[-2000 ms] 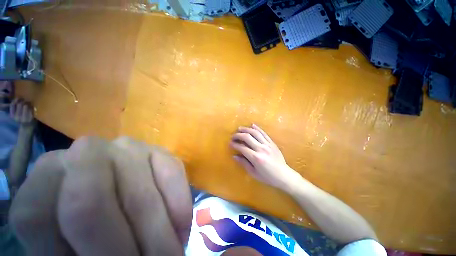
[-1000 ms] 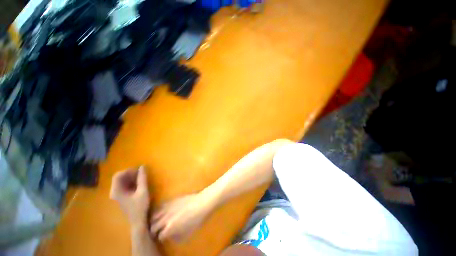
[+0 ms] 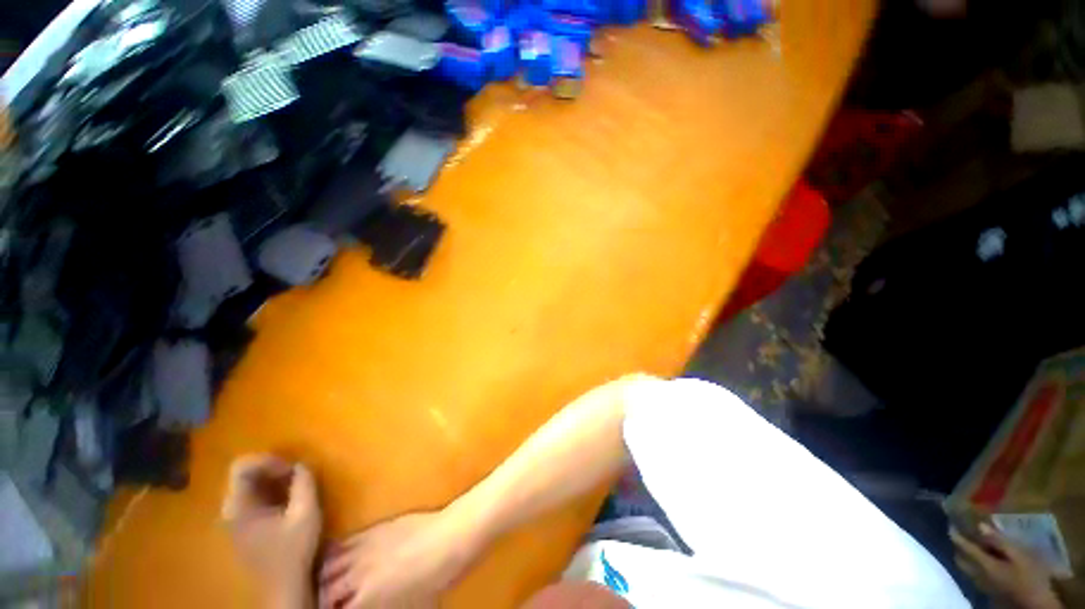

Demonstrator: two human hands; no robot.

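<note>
My left hand is above or on the orange table at the lower left, its fingers curled into a loose fist around a dark hollow, with nothing visible in it. My right hand lies on the table just right of it, beside my left wrist, fingers loosely spread and empty. A large heap of grey and black ribbed plates covers the left side, beyond my left hand. A black plate lies at the heap's right edge. The view is slightly blurred.
Blue wrapped blocks are piled at the table's top edge. Beyond the right edge are a red rounded object and a large dark shape. At the lower right, another person's hand holds a brown cardboard box.
The view has swung to the right, bringing in the blue blocks and then the box with the other person's hand. My left hand has come down from close before the camera; both hands now lie close together.
</note>
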